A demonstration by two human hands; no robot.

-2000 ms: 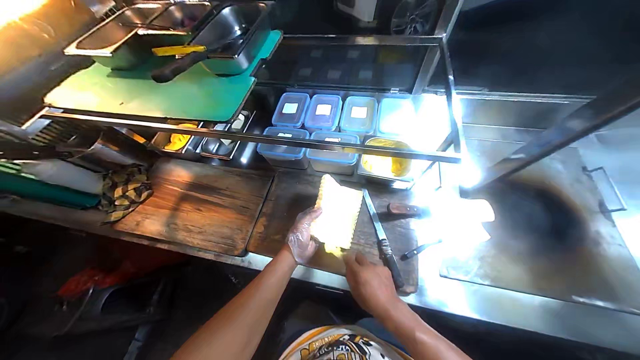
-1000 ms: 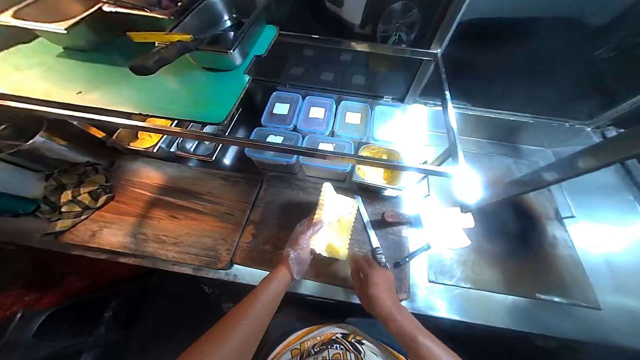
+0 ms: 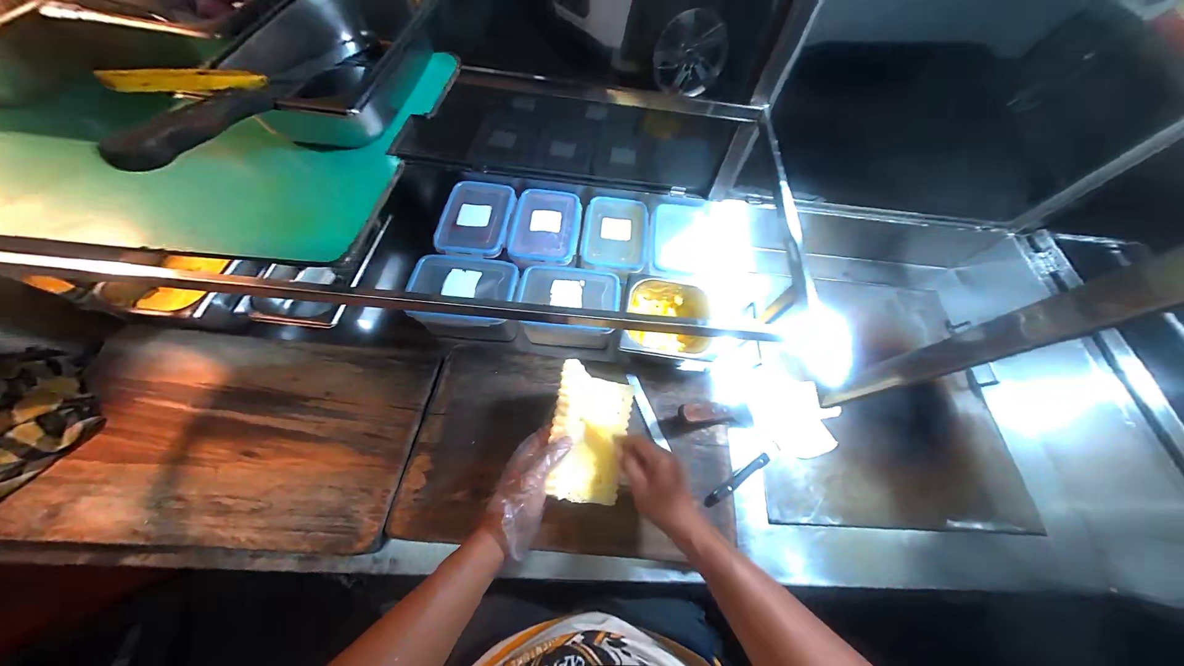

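Observation:
A pale yellow slab of food with a ridged edge, perhaps bread, is over the right wooden cutting board. My left hand, in a clear plastic glove, holds its left side. At its lower right side is my right hand, bare and slightly blurred, with curled fingers; whether they grip the slab cannot be told. A knife with a long blade lies just right of the slab, its handle hidden by my right hand. A brown-handled tool and a black-handled tool lie further right.
Lidded plastic containers and a metal tub of yellow food stand behind the board. Another wooden board and a patterned cloth are left. A metal rail crosses above. A flat griddle is right, partly hidden by glare.
The view has shifted. My left hand stays at the left side of the slab. My right hand, earlier near the knife handle and the slab's lower corner, is now a little higher along its right side.

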